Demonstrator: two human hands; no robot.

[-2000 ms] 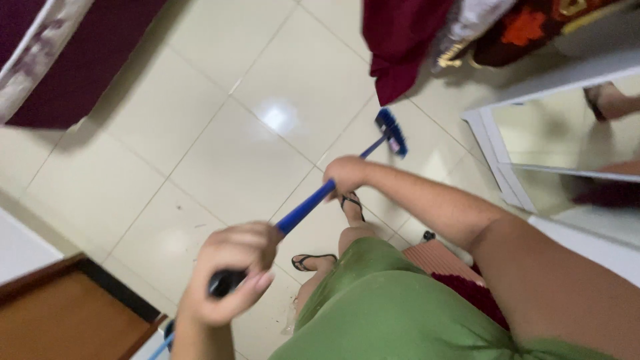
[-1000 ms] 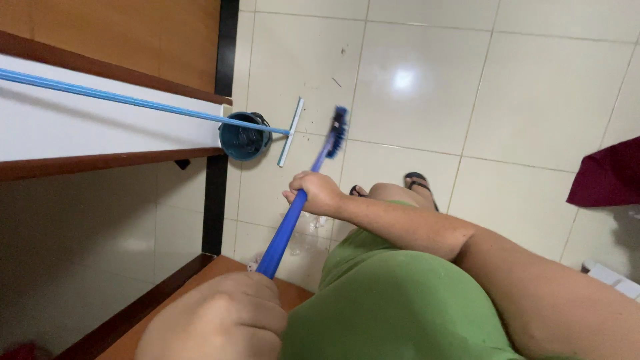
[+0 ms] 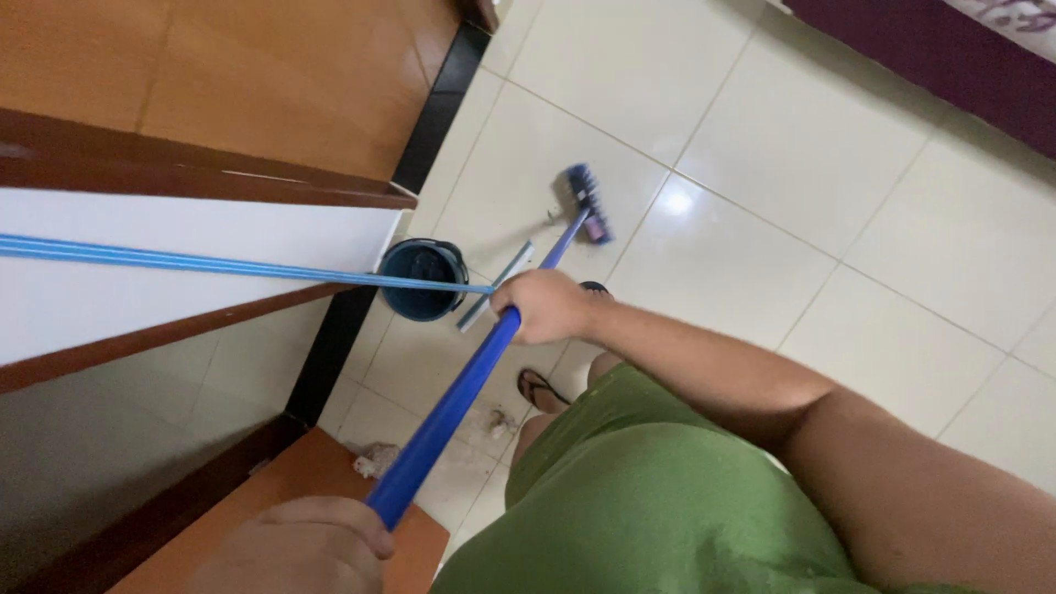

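Observation:
A push broom with a blue handle (image 3: 450,412) slants across the middle of the view. Its dark blue bristled head (image 3: 587,202) is on or just above the tiled floor, slightly blurred. My right hand (image 3: 546,305) is wrapped around the lower part of the handle. Around the upper end, at the bottom left, my left hand (image 3: 309,540) is closed and blurred. Just left of my right hand lies a floor squeegee's blade (image 3: 470,313) with a light blue pole (image 3: 206,264). The pole passes over a dark teal bucket (image 3: 422,305). The handle's top end is hidden by my left hand.
Small debris (image 3: 499,422) lies on the floor near my sandaled foot (image 3: 540,389). Crumpled pale litter (image 3: 375,460) sits beside an orange-brown panel (image 3: 330,495). Brown-framed doorway edges (image 3: 330,186) stand at the left. A purple-covered piece of furniture (image 3: 924,74) is at the upper right.
The view has turned strongly. Both hands have stayed on the broom handle. Compared with one second ago, the broom head is farther from the squeegee blade.

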